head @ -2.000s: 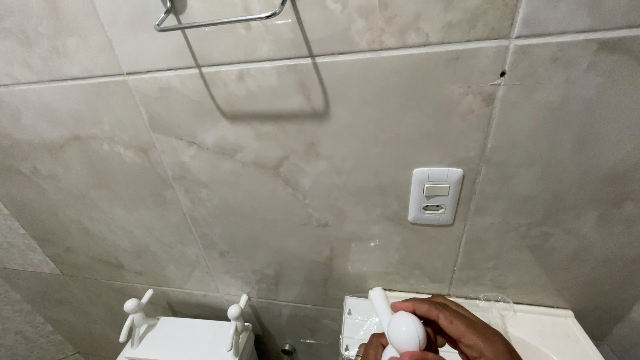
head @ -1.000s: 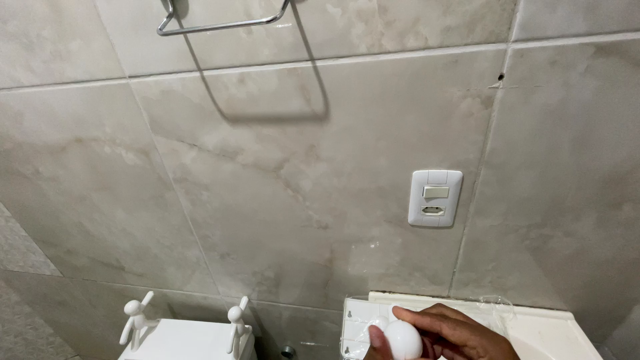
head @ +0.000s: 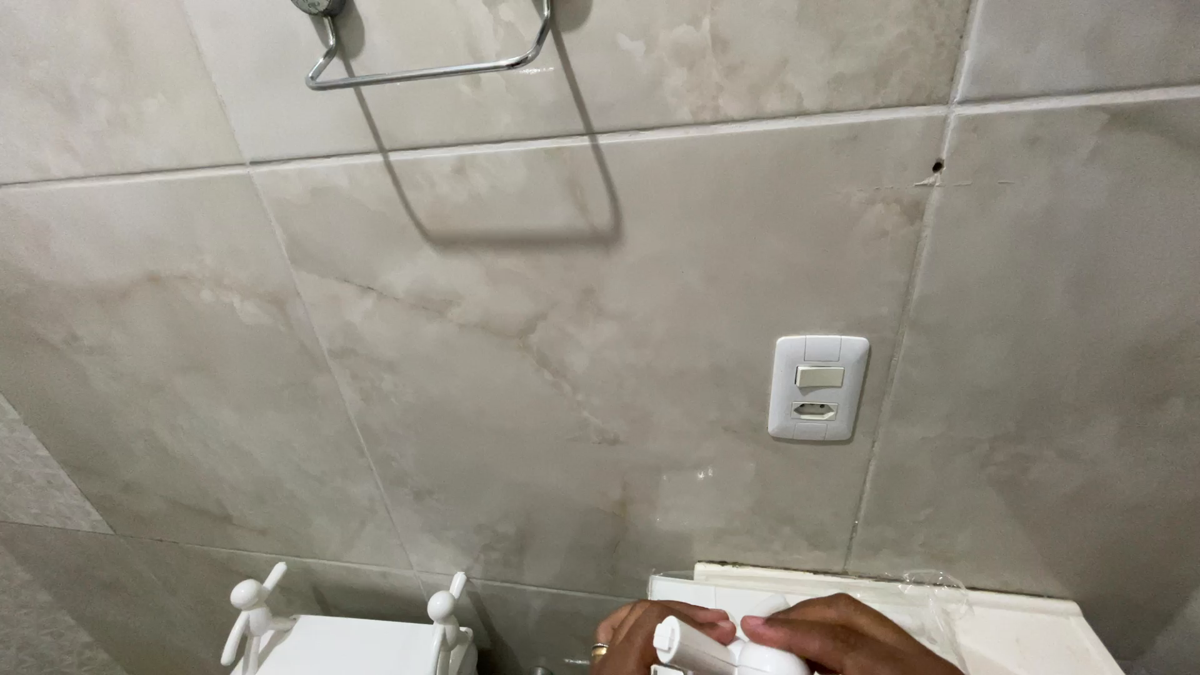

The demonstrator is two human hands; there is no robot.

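Observation:
At the bottom edge, my left hand [head: 639, 637], with a ring on one finger, closes around a white plastic piece [head: 696, 647] with a tube-shaped end pointing up and left. My right hand [head: 839, 636] has its thumb and fingers on the rounded part of the same piece. The lower part of both hands is cut off by the frame. Behind them, a clear plastic package [head: 680, 589] lies against the pale counter edge [head: 1022, 605]. At the lower left stands a white box-like unit [head: 352, 647] with white figure-shaped plastic parts [head: 248, 595] at its corners.
Marbled tiles cover the wall. A white switch and socket plate [head: 819, 389] is mounted above the counter. A chrome towel ring [head: 431, 73] hangs at the top left, casting a shadow. Crumpled clear plastic [head: 937, 595] lies on the counter at the right.
The white piece has turned in my hands, so its tube end shows again where only a round part showed one second ago. More of my left hand has come into view.

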